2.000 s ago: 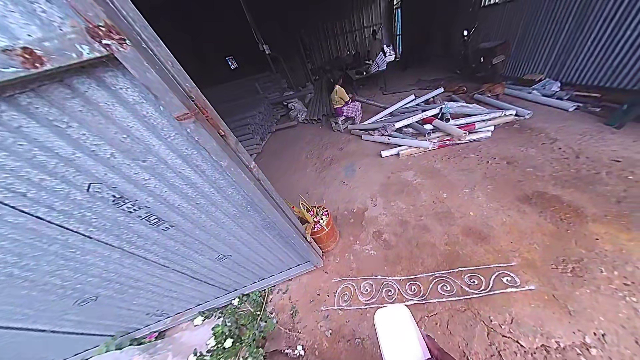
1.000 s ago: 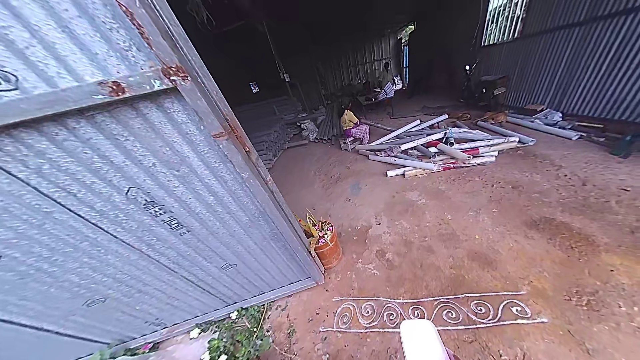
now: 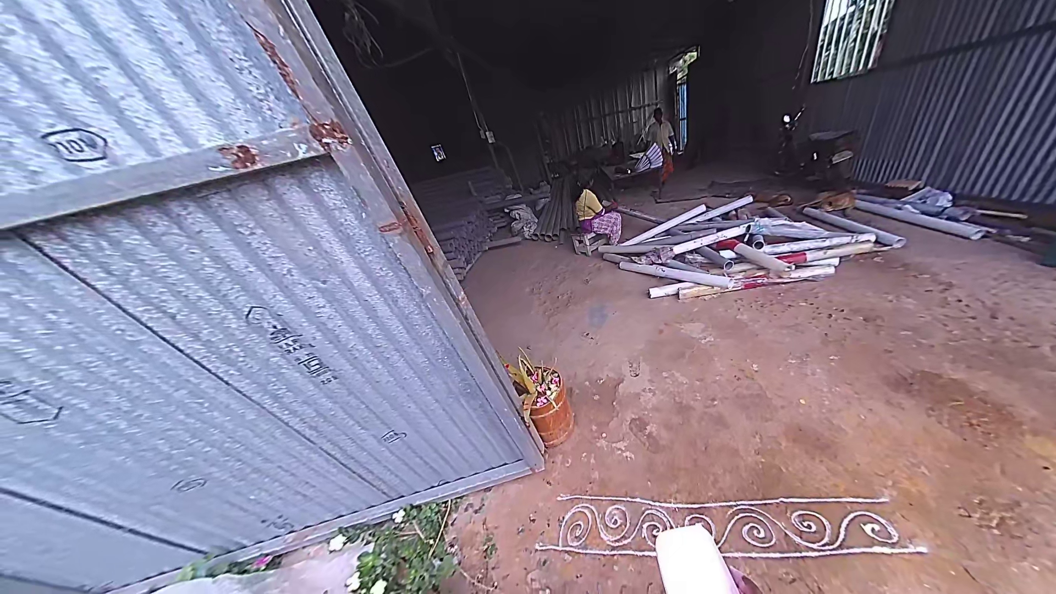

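At the bottom, right of centre, a smooth white object with a rounded end [image 3: 695,561] rises into view; its kind is unclear. A small part of a hand, which appears to be my right hand [image 3: 744,581], shows against its right side; most of that hand is cut off by the frame edge. My left hand is out of view. Just beyond the white object, and partly covered by it, a white scroll pattern between two lines [image 3: 755,528] lies on the reddish earth floor.
A corrugated metal door [image 3: 272,330] fills the left. An orange pot with flowers [image 3: 553,417] stands by its lower corner, plants [image 3: 404,553] below. Farther in, a seated person [image 3: 596,216] is beside piled pipes [image 3: 751,247]; another person [image 3: 662,136] stands behind. A motorcycle [image 3: 825,157] stands back right.
The white object has come to overlap the lower edge of the floor pattern, where two seconds ago it was just below it. The person at the back has become more fully visible.
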